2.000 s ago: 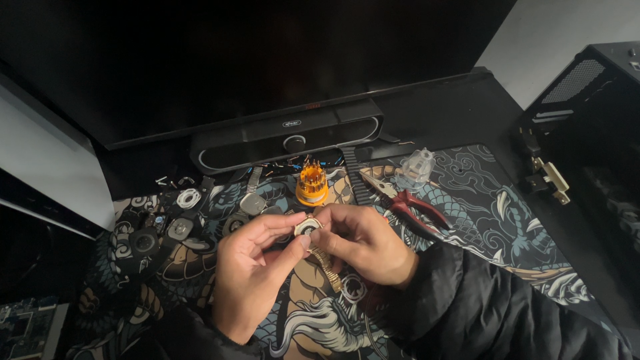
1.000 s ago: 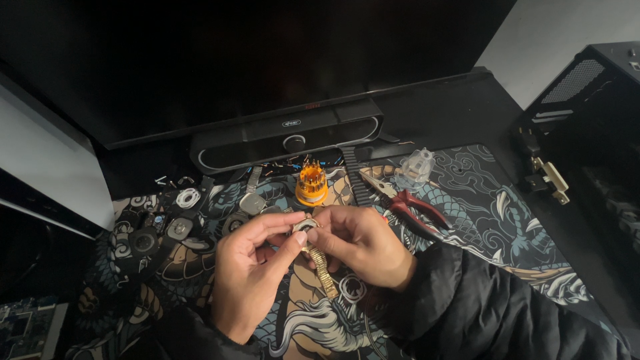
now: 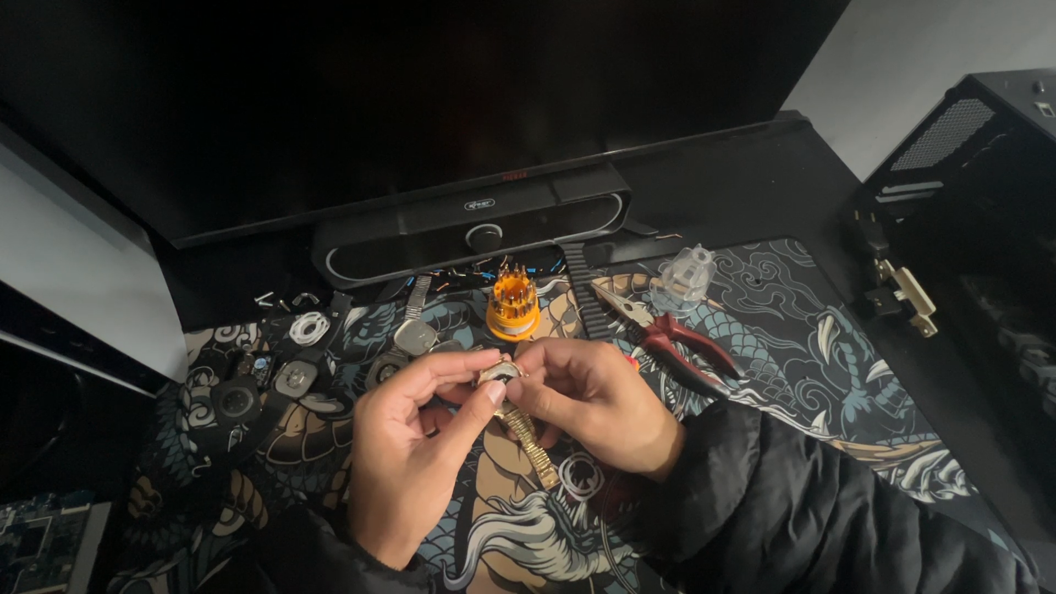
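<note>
A wristwatch case (image 3: 500, 374) is pinched between the fingertips of both hands. My left hand (image 3: 412, 441) grips its left side, thumb on the face-up side; my right hand (image 3: 598, 404) grips its right side with thumb and forefinger. From the case a gold-coloured metal watch band (image 3: 532, 450) hangs down towards me over the patterned mat. Just beyond the hands stands an orange bit holder (image 3: 512, 313) full of screwdriver bits. Combination pliers with red and black handles (image 3: 672, 342) lie to the right. Fingers hide part of the case.
Several watches lie left, among them a steel-banded one (image 3: 415, 337) and a black one (image 3: 237, 401). A coiled white cable (image 3: 308, 328) is near them. Behind are a black soundbar (image 3: 474, 227) and a monitor (image 3: 429, 91). A clear plastic cover (image 3: 686, 279) stands beyond the pliers; a computer case (image 3: 990, 206) is at right.
The gold band was hidden more by the right hand two seconds ago and now shows more fully below the fingers. Both hands stay on the watch case, with small finger shifts.
</note>
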